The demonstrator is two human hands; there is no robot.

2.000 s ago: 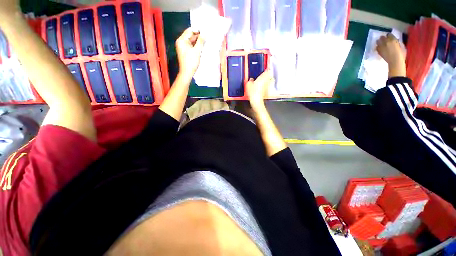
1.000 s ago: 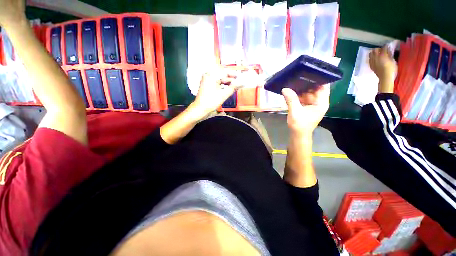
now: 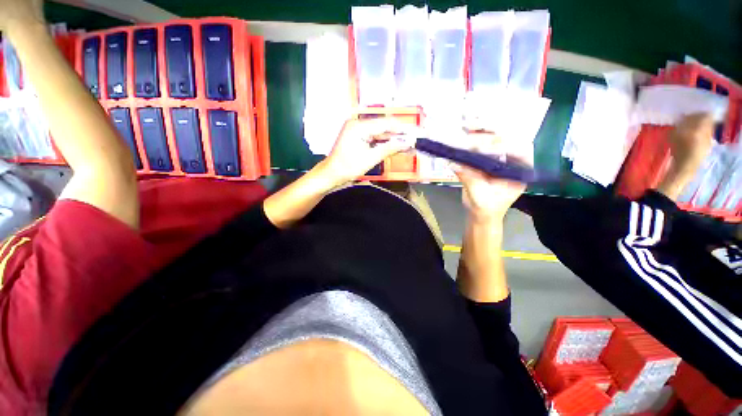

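Observation:
A dark mobile phone is in my right hand, tilted nearly edge-on above the front row of the orange-red phone tray. My left hand is at the phone's left end with fingertips pinched together; whether they hold a small piece is too blurred to tell. Frosted protective bags with phones showing through fill the tray's back row. A dark phone partly shows in the front row beneath my left hand. White sheets lie left of the tray.
A tray of dark phones stands at the left beside a person in a red shirt. At the right, a striped black sleeve reaches by white sheets and an orange-red tray. Orange-red trays are stacked at the lower right.
My right hand has taken the phone out of the front row and turned it edge-on. My left hand has moved right to the phone's end. The neighbour's arm at the right has moved to the tray.

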